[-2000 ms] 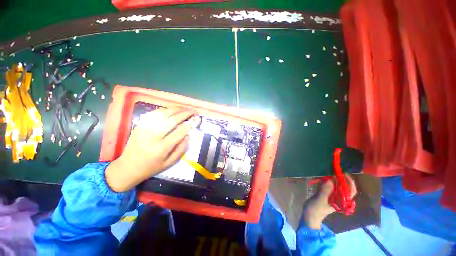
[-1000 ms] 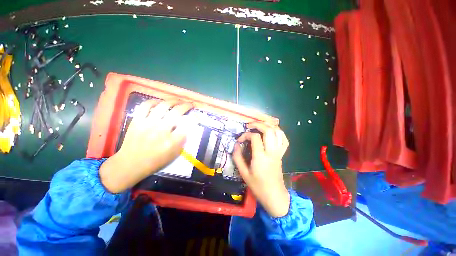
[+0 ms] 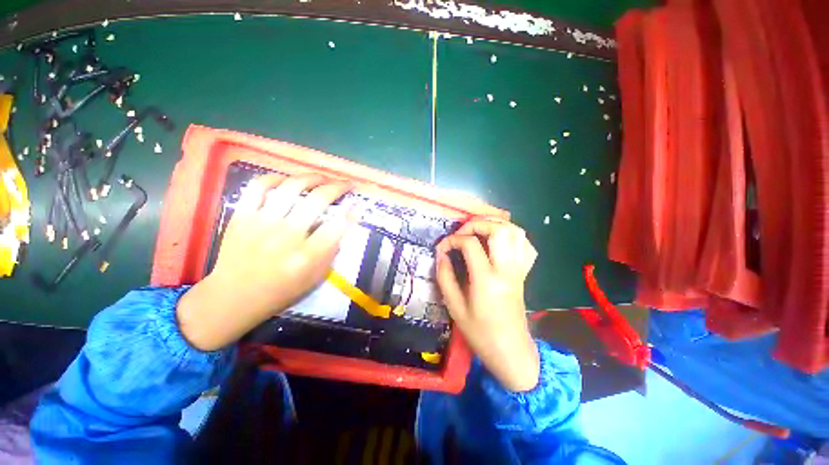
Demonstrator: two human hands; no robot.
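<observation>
An open tablet unit (image 3: 364, 331) lies tilted in an orange-red foam tray (image 3: 182, 213) in front of me. It shows a dark board area, a white glaring area and a yellow flex strip (image 3: 356, 292). My left hand (image 3: 273, 250) rests flat over the unit's left and upper part, fingers towards its upper edge. My right hand (image 3: 491, 281) is at the unit's right end, thumb and fingers bent close together near the upper right corner. Whether a small part is between its fingertips cannot be seen.
Tangled black cabled parts (image 3: 68, 173) lie left of the tray, with yellow flex cables (image 3: 13, 195) at the far left edge. Stacked red foam trays (image 3: 709, 173) stand at right. A red-handled tool (image 3: 618, 318) lies at lower right. White specks dot the green bench (image 3: 300, 82).
My right hand has left the red tool and come to the unit's right end, lately shifting slightly. My left hand stays on the unit. The tray sits slightly further left and higher in view.
</observation>
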